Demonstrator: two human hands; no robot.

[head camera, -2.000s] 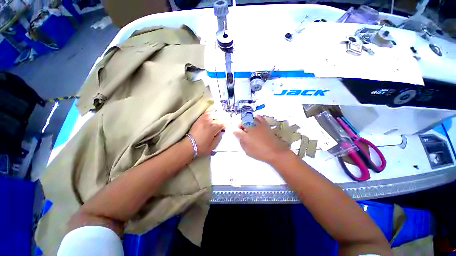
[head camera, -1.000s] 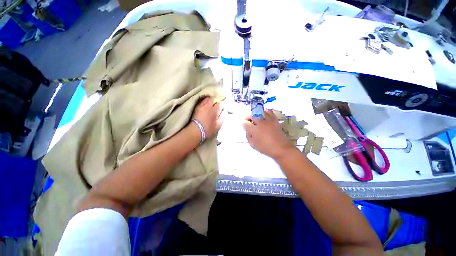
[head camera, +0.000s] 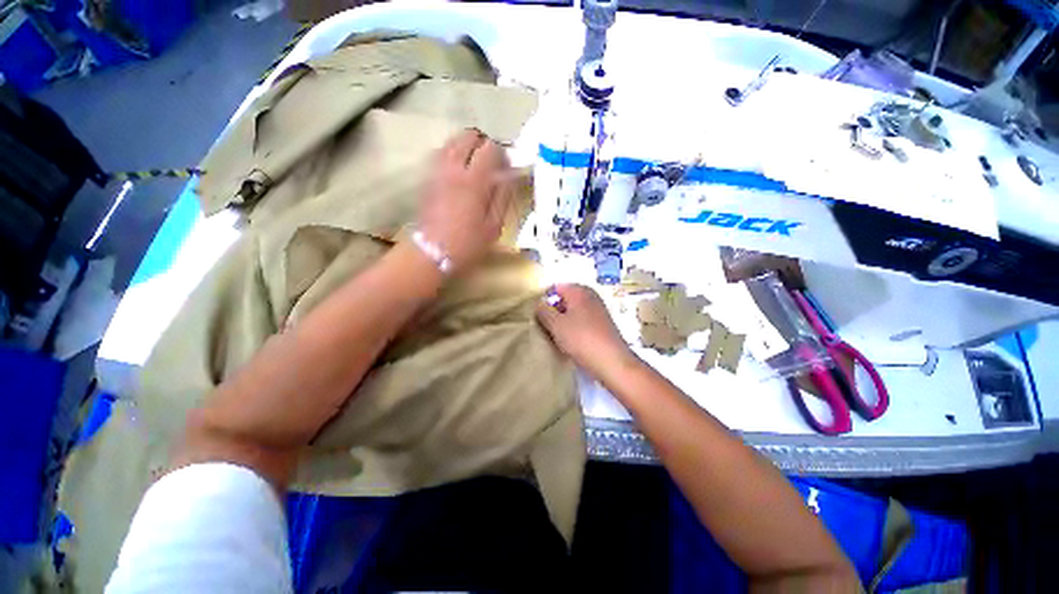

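Note:
Khaki garment panels (head camera: pixel 453 395) lie heaped left of the needle and hang over the table's front edge. My left hand (head camera: pixel 465 203) is blurred and lies on the cloth left of the machine head; whether its fingers grip cloth is unclear. My right hand (head camera: pixel 577 325) is at the cloth's right edge just below the presser foot (head camera: pixel 575 240), its fingertips closed on that edge. Small khaki cut pieces (head camera: pixel 674 319) lie in a loose pile right of my right hand. The white sewing machine (head camera: pixel 697 197) stands behind my hands.
Scissors with pink-red handles (head camera: pixel 838 389) lie right of the small pieces, partly under clear plastic (head camera: pixel 790 360). A ruler strip (head camera: pixel 621 442) runs along the front table edge. Small metal parts (head camera: pixel 894 125) lie on the machine top. A blue bin (head camera: pixel 929 540) is below the table.
My left hand has moved up and away from the needle area. The cloth has shifted right and forward, now reaching my right hand. My right hand has moved slightly down and left to the cloth edge.

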